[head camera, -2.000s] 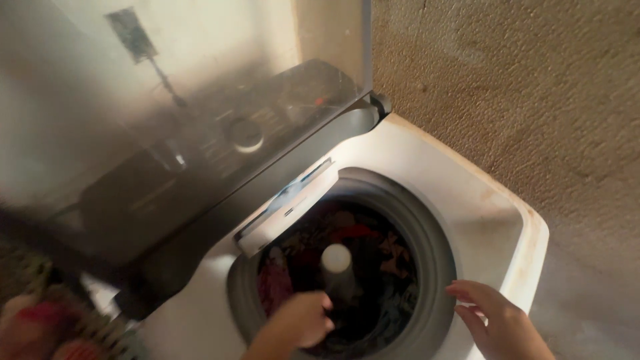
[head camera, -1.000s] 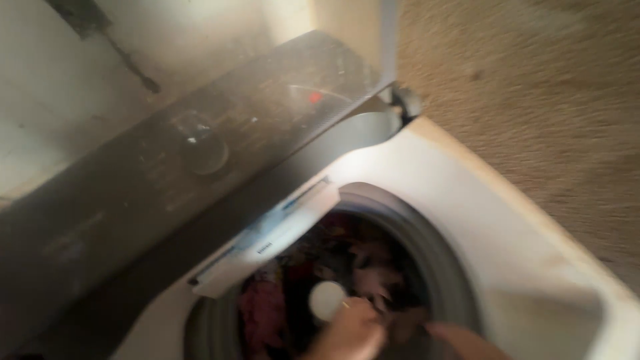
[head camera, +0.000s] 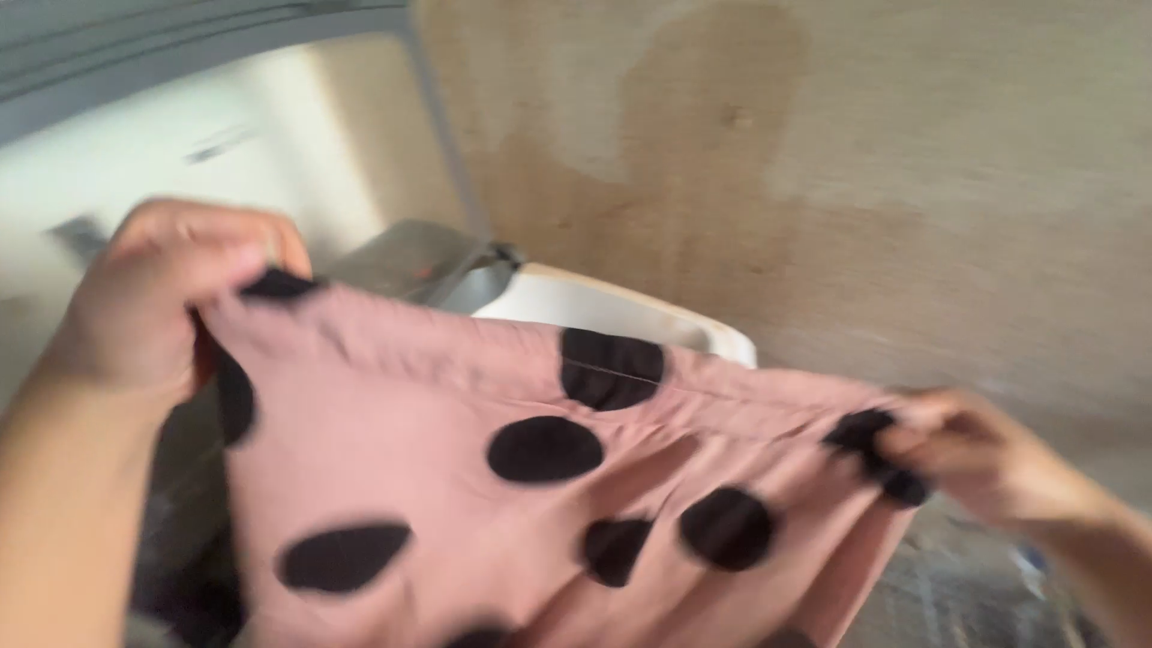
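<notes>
A pink cloth garment with black dots (head camera: 432, 423) hangs stretched between my two hands, its hemmed or gathered top edge running across the view. My left hand (head camera: 171, 288) grips its upper left corner. At the upper right end, my right hand (head camera: 963, 450) pinches the fabric; it is somewhat blurred. The garment's lower part runs out of the frame. Behind it stands a white top-loading washing machine (head camera: 621, 306), mostly hidden by the cloth; only its rear right rim shows. The drum opening cannot be made out clearly.
The washer's raised translucent lid (head camera: 297, 135) stands at the upper left, behind my left hand. A rough, stained brown wall (head camera: 720, 180) rises behind the machine. Dark, blurred shapes lie at the lower left beside the cloth.
Both hands were low at the washer's drum opening. Now they are raised and spread apart, holding the dotted pink garment between them. The view has shifted greatly.
</notes>
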